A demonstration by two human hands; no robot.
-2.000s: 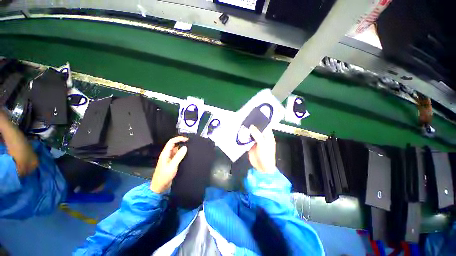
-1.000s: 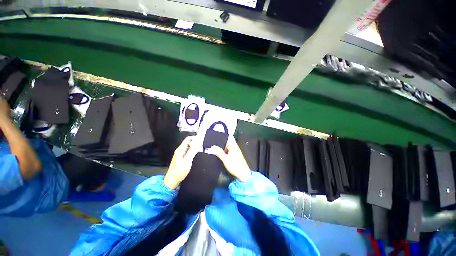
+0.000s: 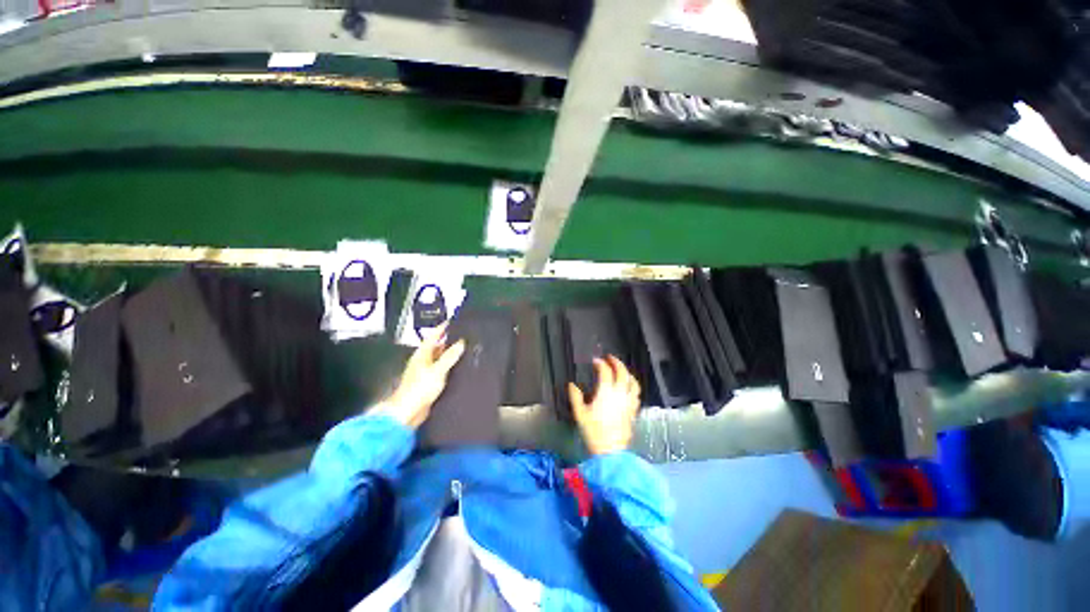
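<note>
A flat black box (image 3: pixel 469 383) stands in front of me at the ledge. My left hand (image 3: pixel 423 375) holds it by its upper left edge. My right hand (image 3: pixel 607 404) is on the face of another black box (image 3: pixel 589 335) in the row to the right, fingers spread; whether it grips the box is unclear. White bagged coiled cables lie at the ledge's back edge: one bag (image 3: pixel 356 291) and another (image 3: pixel 428 306) just behind my left hand. A further white bag (image 3: pixel 512 215) lies on the green belt beside the slanting post.
Fanned black boxes (image 3: pixel 179 359) lie at left, and a long row (image 3: pixel 815 338) leans at right. A grey post (image 3: pixel 580 132) slants down from the shelf (image 3: pixel 478 50). A brown carton (image 3: pixel 825 568) is on the floor at lower right. People in blue sit at both sides.
The view has swung right. The white bag that was in my hands is no longer seen in them. My right hand has left the held black box and moved right to the row.
</note>
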